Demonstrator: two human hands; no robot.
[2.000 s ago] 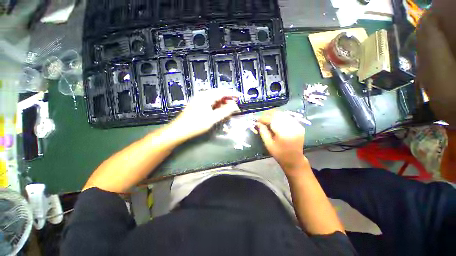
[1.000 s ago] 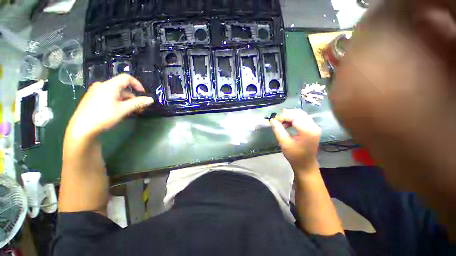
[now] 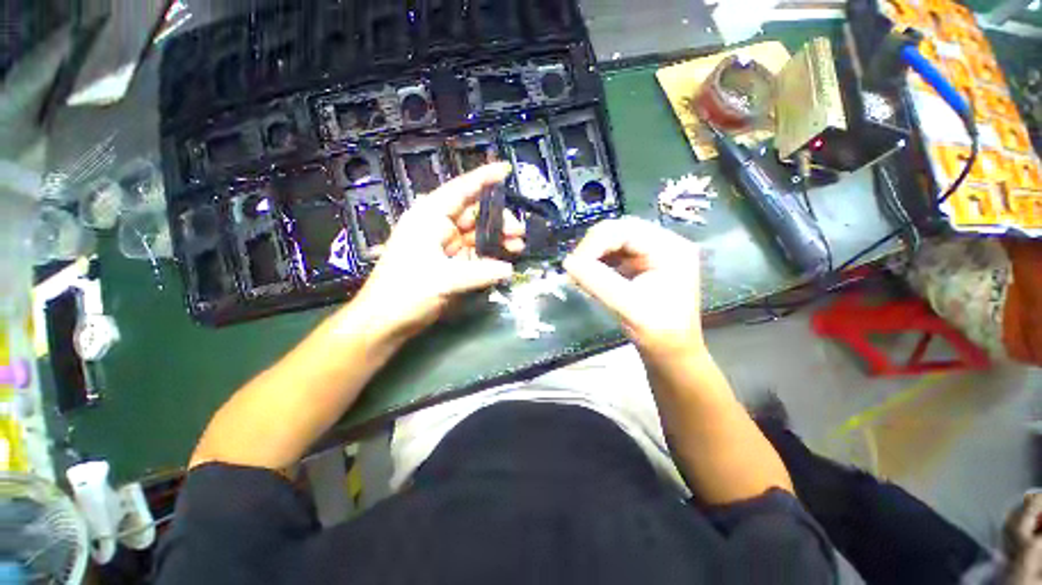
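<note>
My left hand (image 3: 429,257) holds a black plastic housing (image 3: 491,222) upright over the front edge of the black blister tray (image 3: 389,274). My right hand (image 3: 646,280) is just right of it, thumb and fingertips pinched together and not touching the housing. Whether a small part is between these fingertips is too blurred to tell. Pale small parts (image 3: 526,311) lie in a loose pile on the green mat below the hands. Other black housings (image 3: 588,166) sit in the tray pockets.
A second pale pile (image 3: 686,199) lies right of the tray, beside a black-handled tool (image 3: 771,206). Behind are a round reddish container (image 3: 737,94), a beige metal stand (image 3: 809,101) and orange trays (image 3: 983,126). Clear cups (image 3: 143,234) and a phone-like device (image 3: 71,337) are at left.
My left hand has moved right from the tray's left part and now holds a housing. My right hand has shifted slightly left. The other person's head has left the right side of the view.
</note>
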